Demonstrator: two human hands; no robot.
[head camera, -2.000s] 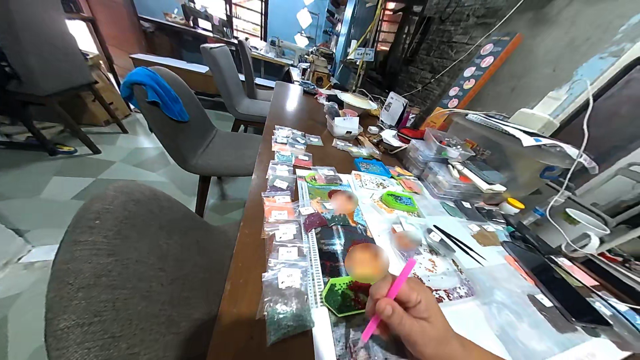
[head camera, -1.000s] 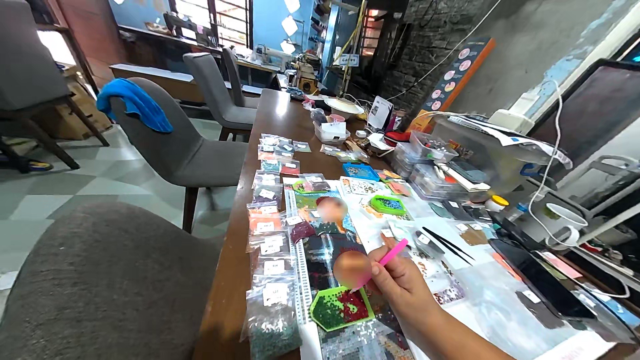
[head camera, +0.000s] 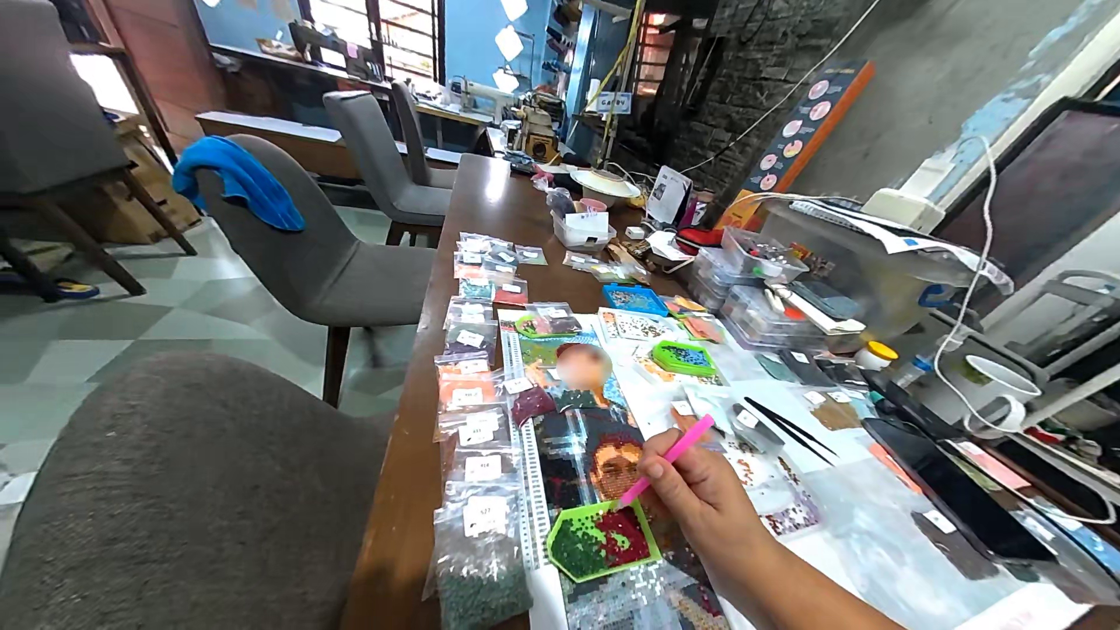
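Note:
A pink diamond-painting pen (head camera: 669, 459) is pinched between the thumb and fingers of my right hand (head camera: 700, 490). Its tip points down at the upper edge of a green plastic tray (head camera: 560, 560) holding dark green and dark red beads. That tray rests on a diamond-painting canvas (head camera: 573, 464), which shows portraits partly covered with small drills. My right hand hovers over or rests on the canvas's right side; which one is unclear. A small bag of dark red beads (head camera: 532, 404) lies on the canvas's left border. My left hand is out of the picture.
Labelled bead bags (head camera: 481, 516) line the table's left edge. A second green tray (head camera: 684, 358) with blue beads, black tweezers (head camera: 790, 429), a black phone (head camera: 958, 488) and a white mug (head camera: 989, 394) lie to the right. Clear plastic boxes (head camera: 761, 306) stand farther back; grey chairs (head camera: 350, 262) stand left.
Two seconds ago the pen tip was below the green bead tray; one second ago it was at the tray's red beads. My right hand stays shut on the pen. The view has shifted.

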